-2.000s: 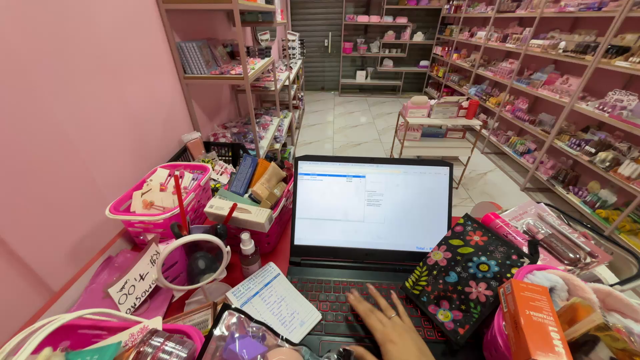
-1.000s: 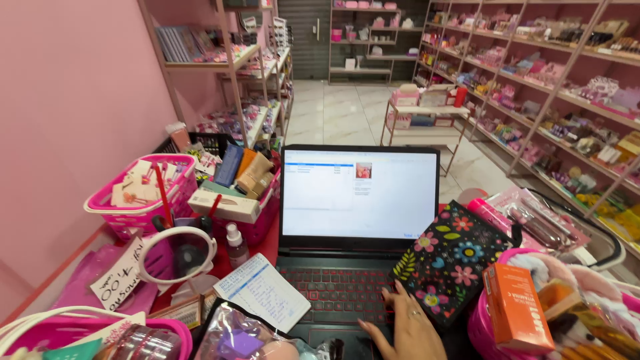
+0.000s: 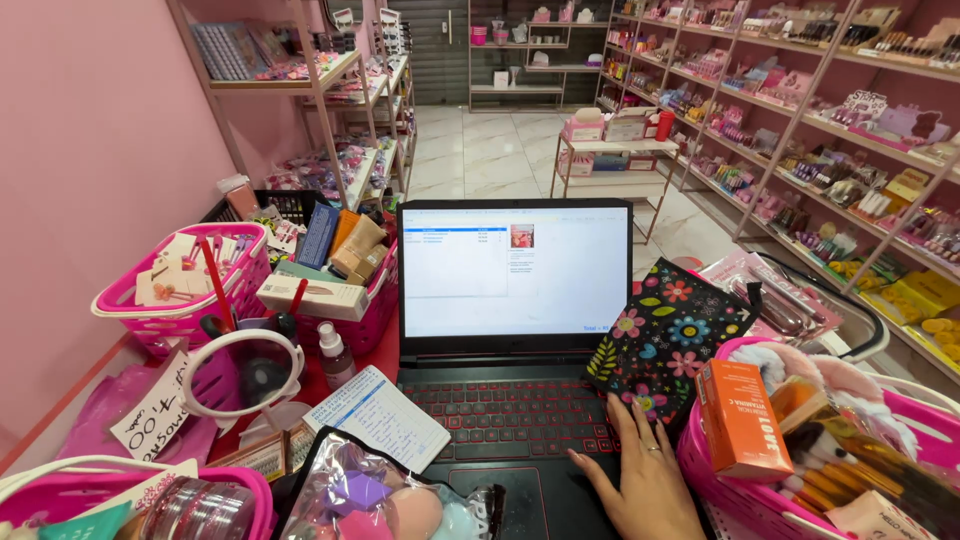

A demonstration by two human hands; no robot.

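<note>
My right hand [image 3: 641, 476], with a ring on one finger, rests on the right side of the keyboard of an open black laptop [image 3: 525, 435]. Its fingers are apart, the fingertips beside the lower edge of a black floral pouch [image 3: 667, 330], and it holds nothing. The laptop screen [image 3: 514, 277] is lit and shows a list with a small picture. Left of the touchpad lie a handwritten notepad page [image 3: 386, 424] and a clear pouch of makeup sponges [image 3: 375, 495]. My left hand is not in view.
Pink baskets [image 3: 259, 502] of goods stand on both sides, one with an orange box [image 3: 742, 420]. A round white-framed mirror [image 3: 244, 334] and a spray bottle [image 3: 335, 352] stand at the left. Beyond are a small display table [image 3: 619, 146] and stocked wall shelves [image 3: 795, 112].
My right hand has moved from the middle of the keyboard to its right side. The screen content has changed; a small picture now shows beside the list.
</note>
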